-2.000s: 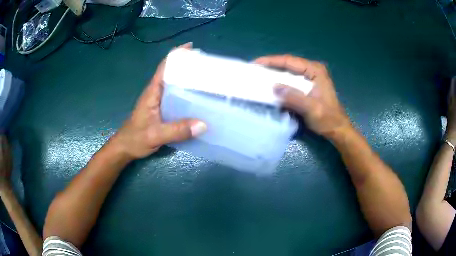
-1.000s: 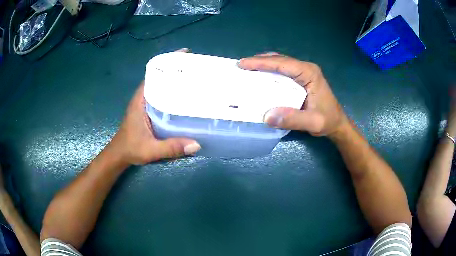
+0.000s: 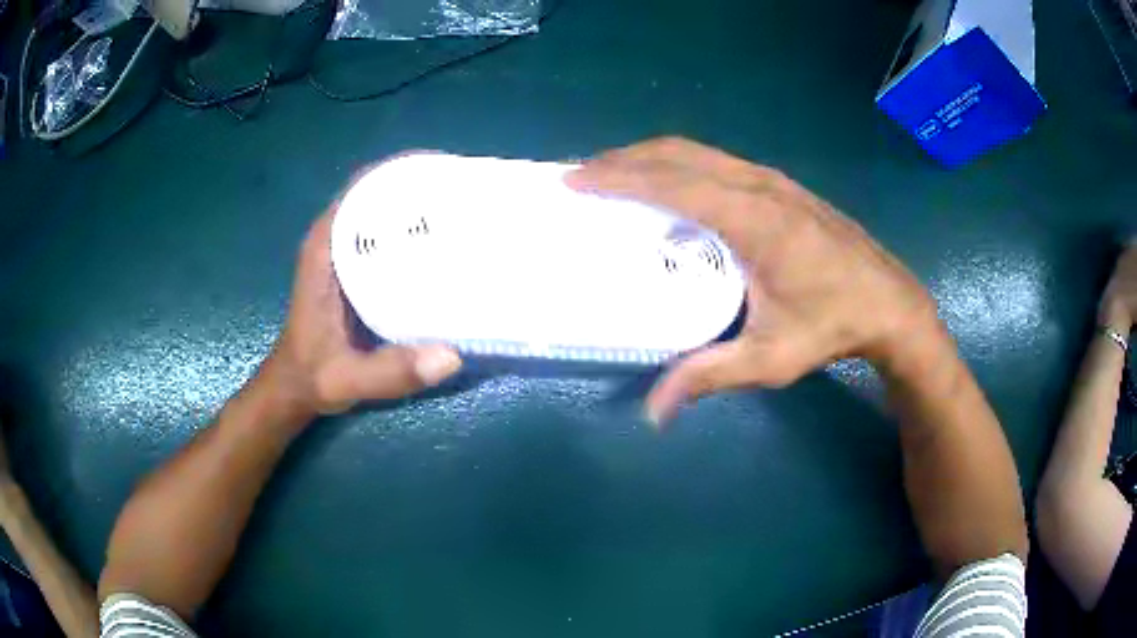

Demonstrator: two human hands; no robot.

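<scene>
A white oval top cover (image 3: 536,256) with ring-shaped marks near both ends faces up at the middle of the view. A thin strip of the translucent tub (image 3: 561,361) shows below its near edge; the rest is hidden under the cover. My left hand (image 3: 327,337) holds the left end, thumb at the near side. My right hand (image 3: 786,274) is around the right end, with fingers on the far edge and the thumb off the near right side.
A blue and white retail box (image 3: 966,100) stands at the upper right. Clear plastic bags (image 3: 436,15), cables (image 3: 268,81) and a pale cord lie at the top left. Another person's arm (image 3: 1085,486) is at the right edge; another arm (image 3: 44,548) is at the left edge.
The unit has tilted so its cover faces me and the tub side is mostly hidden. My right thumb has moved off the cover's side. The blue box has come into view at the upper right.
</scene>
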